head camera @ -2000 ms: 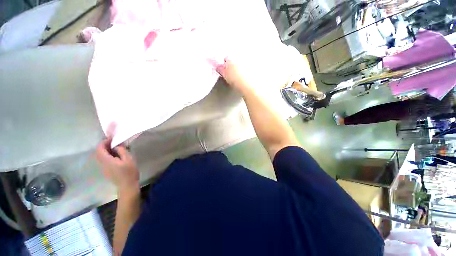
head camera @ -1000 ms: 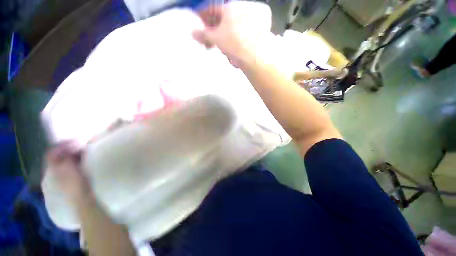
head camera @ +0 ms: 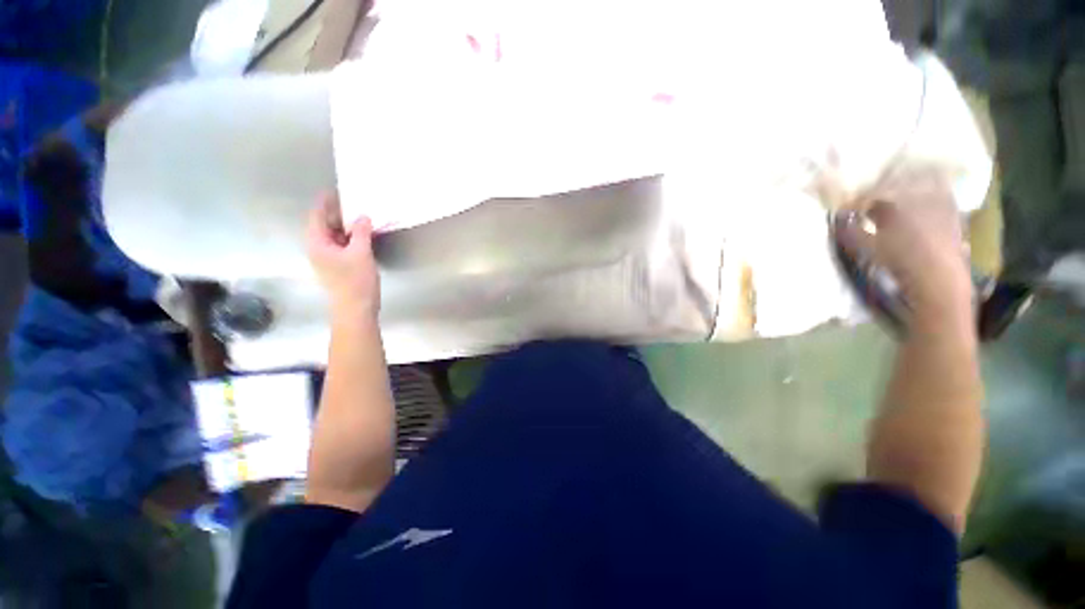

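A pale pink garment (head camera: 512, 119), almost white in glare, lies over the far side of the grey-white pressing board (head camera: 214, 179). Its near edge runs across the board. My left hand (head camera: 346, 256) pinches the garment's near left corner between thumb and fingers. My right hand (head camera: 922, 244) is at the board's right end, blurred, with its fingers closed around the top of the steam iron (head camera: 869, 271). The iron's dark soleplate with its shiny rim shows left of the hand. The handle is mostly hidden by the hand.
A wrinkled off-white cover cloth (head camera: 779, 274) with a brownish stain lies at the board's right. A yellowish pad (head camera: 985, 226) shows behind the iron. Blue cloth (head camera: 89, 393) and papers (head camera: 252, 428) are below on the left.
The garment has been laid flat with its left edge across the board. My right hand has left the cloth and moved right onto the iron. My left hand still holds the garment's edge.
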